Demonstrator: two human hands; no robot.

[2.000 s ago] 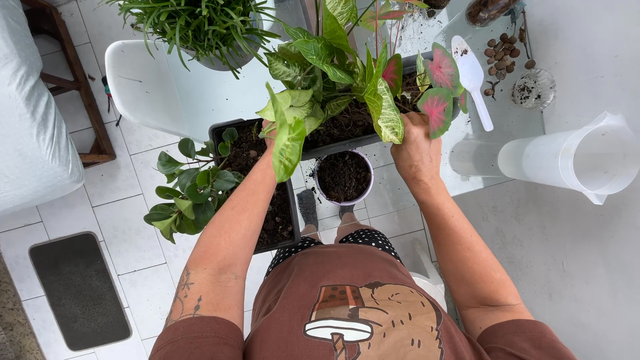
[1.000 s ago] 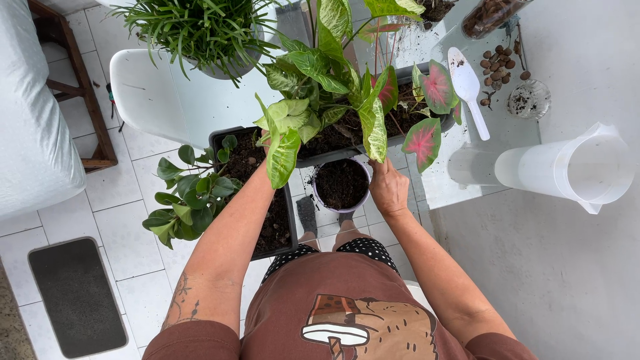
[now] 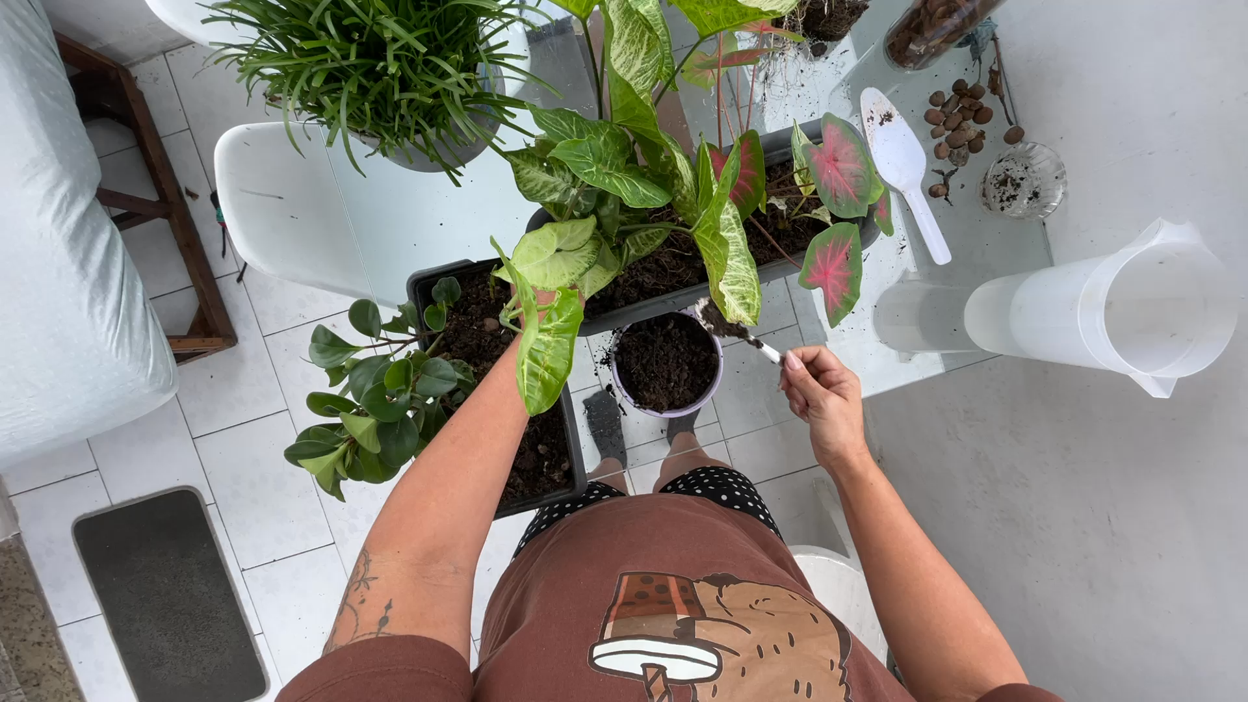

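My right hand is closed on the handle of a small spoon-like scoop whose head carries dark potting soil. The scoop's head is over the right rim of a round lilac pot full of soil. My left hand is mostly hidden by variegated syngonium leaves, near the left end of a long dark planter; its fingers cannot be made out. Pink-centred caladium leaves grow at that planter's right end. A second dark planter holds soil and a green peperomia-like plant.
A white plastic scoop, brown clay pebbles and a small glass dish lie on the glass table at right. A clear plastic pitcher stands near the edge. A potted grassy plant and a white chair are at left.
My right hand went from the long planter to the lilac pot's rim, then away to the right, and now holds a soil-laden small scoop. My left hand stays behind the leaves.
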